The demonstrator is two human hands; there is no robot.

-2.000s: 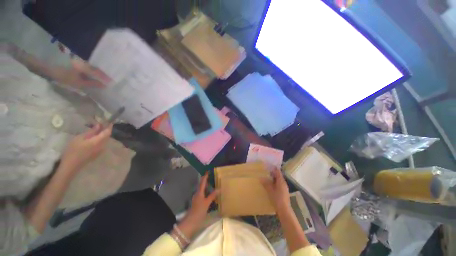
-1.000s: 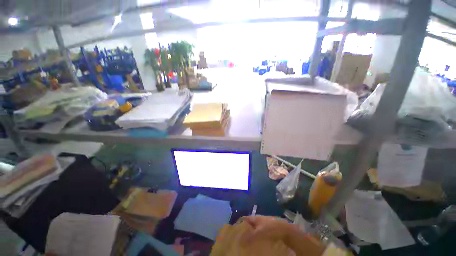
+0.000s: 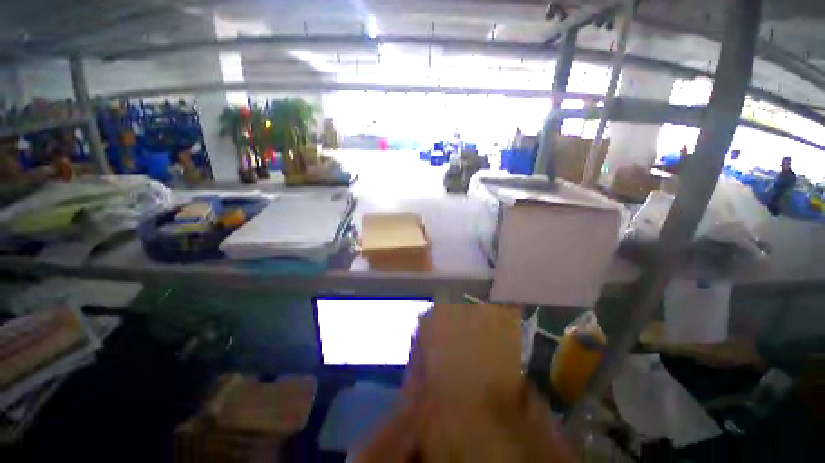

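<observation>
A tan bundle of kraft envelopes [image 3: 475,362] is held up at the lower middle, in front of the monitor's right edge. My left hand [image 3: 400,429] is at its left side and my right hand [image 3: 535,423] at its lower right. Both hands are blurred and cut off by the bottom edge, but they grip the bundle between them. A tan pile of kraft envelopes [image 3: 394,242] sits on the pale shelf [image 3: 452,231] above the monitor.
The monitor [image 3: 373,332] stands below the shelf. The shelf bears a white box [image 3: 554,251], white papers [image 3: 294,223] and a blue round tray [image 3: 172,242]. Brown bundles [image 3: 258,404] and blue sheets [image 3: 355,416] lie on the desk. A slanted grey post [image 3: 674,240] crosses the right. A distant person [image 3: 784,181] shows.
The view has tilted up from the desk to the shelf and hall. The envelopes have been lifted from low over the desk to in front of the monitor, now with both hands at them.
</observation>
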